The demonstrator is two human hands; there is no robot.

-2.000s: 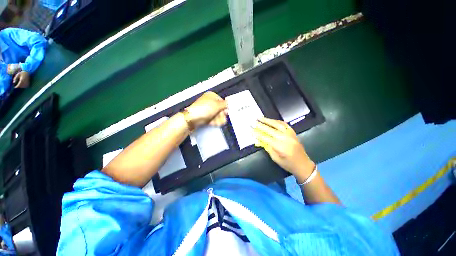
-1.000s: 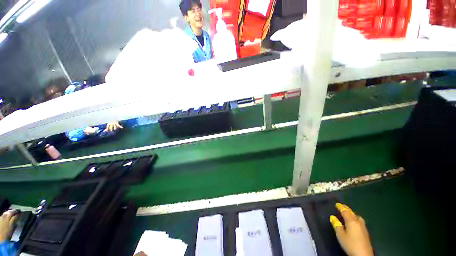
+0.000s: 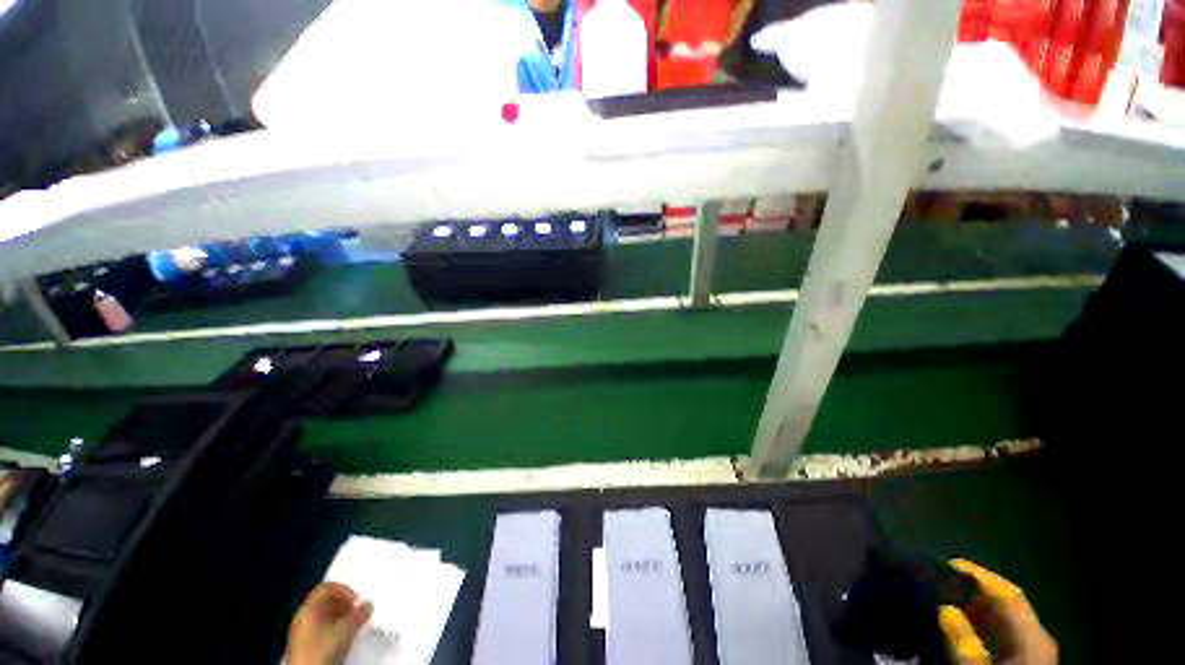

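My left hand (image 3: 325, 626) is at the left edge of a loose pile of white film sheets (image 3: 413, 591), fingertips touching the top; I cannot tell if it grips one. A black foam tray (image 3: 585, 500) holds three film-covered units (image 3: 520, 578), (image 3: 642, 572), (image 3: 751, 572) with small dark print. A narrow white strip shows beside the middle one. My right hand (image 3: 994, 617), with yellow finger cots, is at the tray's right end, its fingers closed on a dark, blurred piece (image 3: 903, 598) that looks like a black unit, tilted. Both hands are cut off by the lower edge.
A black tray stack (image 3: 156, 520) stands at the left, another black tray (image 3: 351, 374) behind it. A pale metal post (image 3: 832, 299) rises behind the work tray, under a white shelf (image 3: 455, 175). A dark mass (image 3: 1118, 442) fills the right. A black tray stack (image 3: 507, 260) stands across the belt.
The view has shifted slightly. My left hand has come further into view onto the film pile. My right hand, open over the tray's right pocket before, now holds a dark piece there.
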